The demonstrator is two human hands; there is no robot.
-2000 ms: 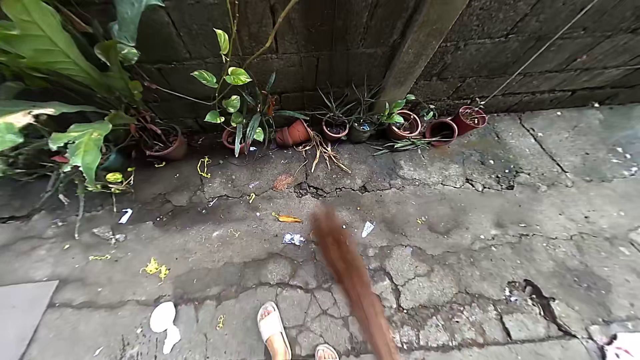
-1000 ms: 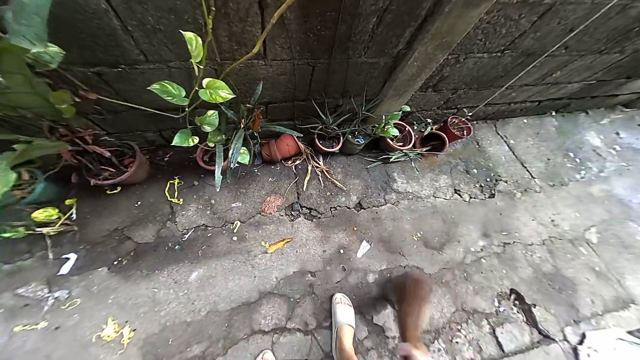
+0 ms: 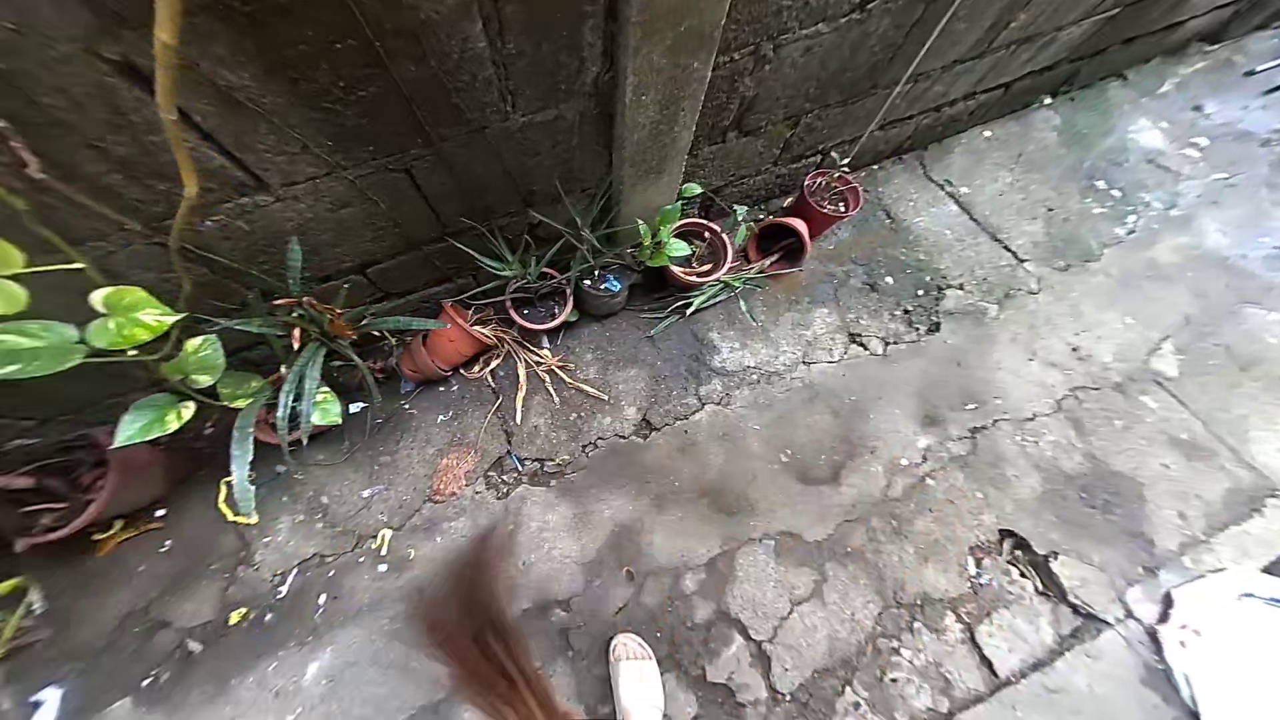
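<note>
The brown bristles of a broom, blurred by motion, reach in from the bottom edge over the cracked concrete ground. Just right of them stands a foot in a pale slide sandal. Neither my left hand nor my right hand shows, and the broom's handle is out of view. Small yellow scraps and white bits lie left of the bristles. A reddish-brown patch marks the ground above them.
A concrete-block wall with a post runs along the back. At its foot are a tipped terracotta pot with dry stalks, several potted plants and a red pot. A larger pot lies at left; a white thing is at lower right.
The broom bristles, right of the sandaled foot a second ago, are now on its left. The view has shifted and come closer to the pots.
</note>
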